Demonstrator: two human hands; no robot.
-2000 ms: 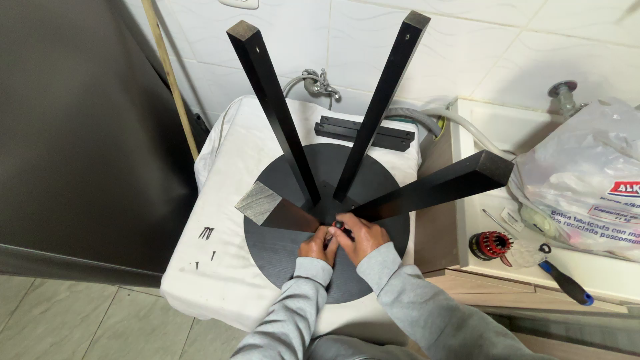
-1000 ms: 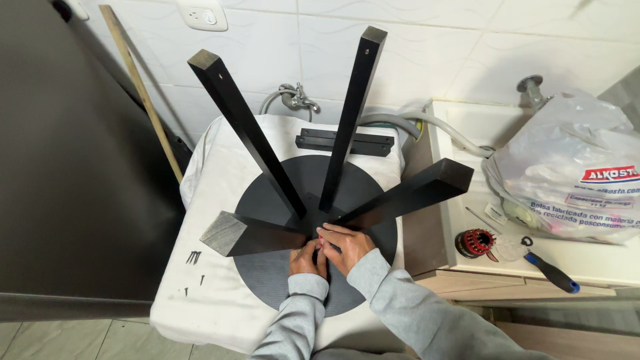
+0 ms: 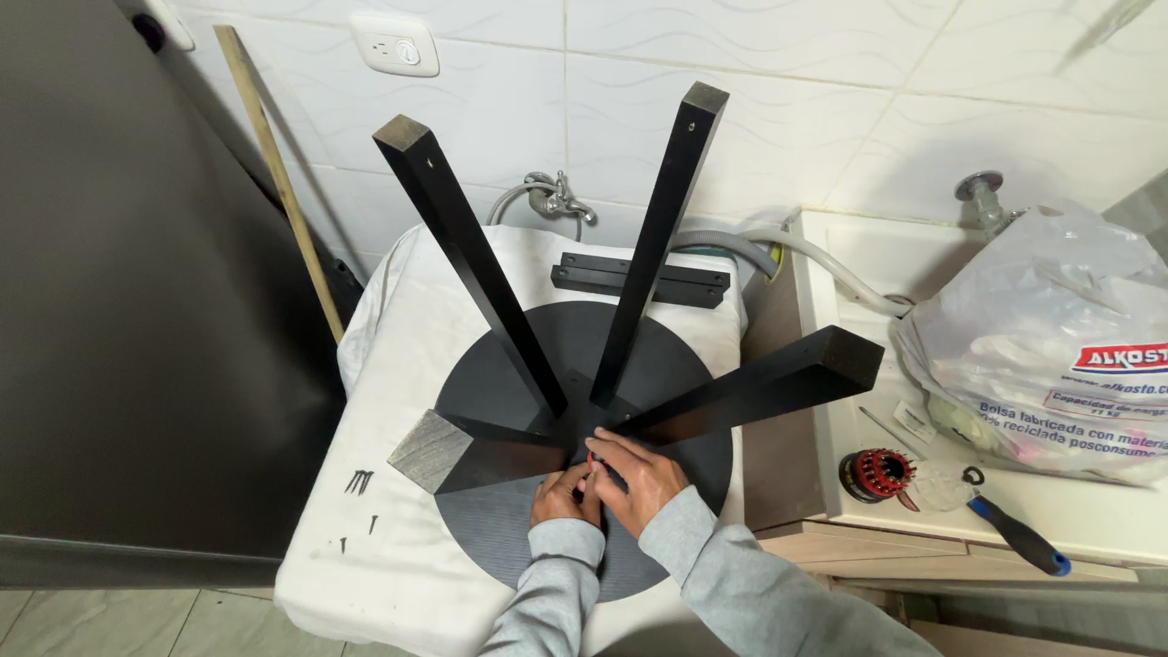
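A round black wooden top (image 3: 584, 547) lies flat on a white cloth, with several black square-section legs (image 3: 474, 265) rising and leaning outward from near its middle. My left hand (image 3: 561, 497) and my right hand (image 3: 634, 479) meet low over the top, between the left and right front legs. Fingers of both are closed around a small thing with a red part (image 3: 591, 458), mostly hidden by them. Behind the top lie black wooden bars (image 3: 639, 279). Several dark screws (image 3: 359, 482) rest on the cloth at the left.
At the right, a sink counter holds a plastic bag (image 3: 1049, 365), a red and black bit holder (image 3: 876, 475) and a black and blue handled tool (image 3: 1017, 534). A faucet (image 3: 552, 194) and hoses are behind. A wooden stick (image 3: 278, 182) leans beside a large dark panel (image 3: 137, 319) at the left.
The view has shifted somewhat. My hands stay together near the middle of the black top, and a red part shows between the fingers where it was not plain two seconds ago.
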